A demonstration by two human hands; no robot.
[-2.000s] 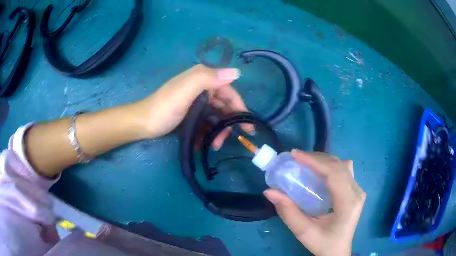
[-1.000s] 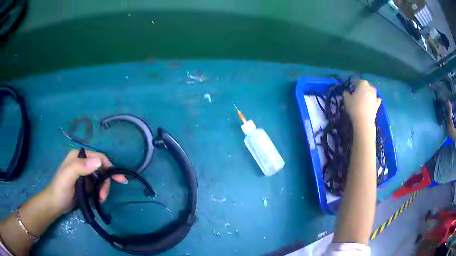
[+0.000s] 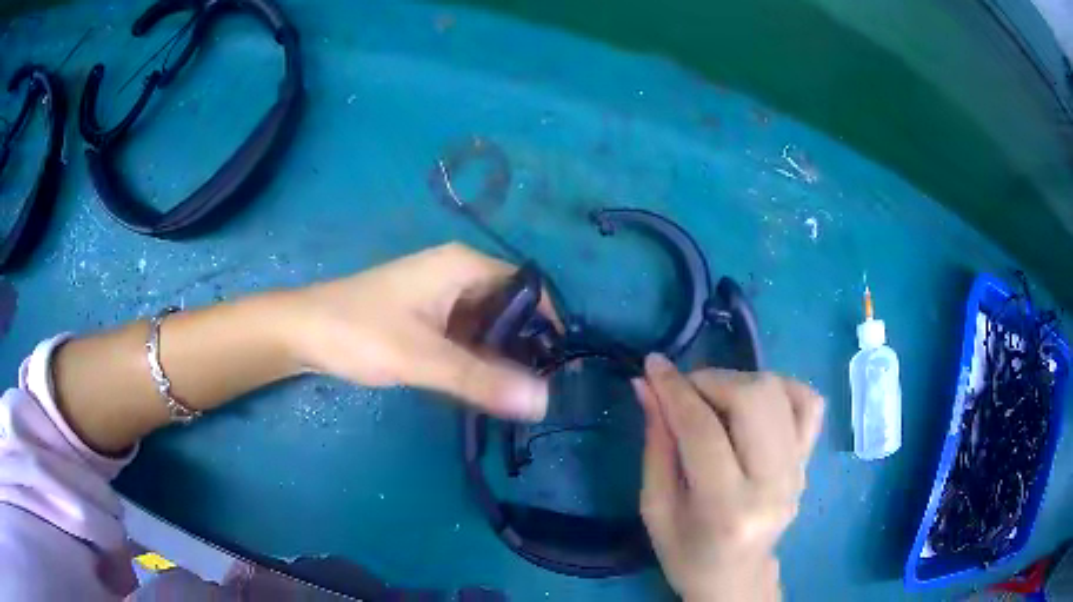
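Note:
A black headband (image 3: 577,543) lies on the bench in front of me, with a curved yoke (image 3: 682,265) at its upper right. My left hand (image 3: 424,335) holds the headband's other end, near a second yoke. My right hand (image 3: 730,459) pinches at that yoke's upper edge; a thin dark strip seems to be at the fingertips, but its ends are hidden. A thin wire (image 3: 485,223) with a pale tip runs up from the left hand. The needle-tip bottle (image 3: 875,394) lies on the bench right of my right hand.
A blue parts bin (image 3: 921,553) full of tangled black curved parts stands at the far right. Two black headband assemblies (image 3: 235,159) lie at the upper left, one cut off by the edge. A green belt (image 3: 824,71) crosses the upper right.
The bottle was in my right hand, then lay on the bench. My right hand has come back from the blue bin to the yoke. My left hand still holds the headband's end.

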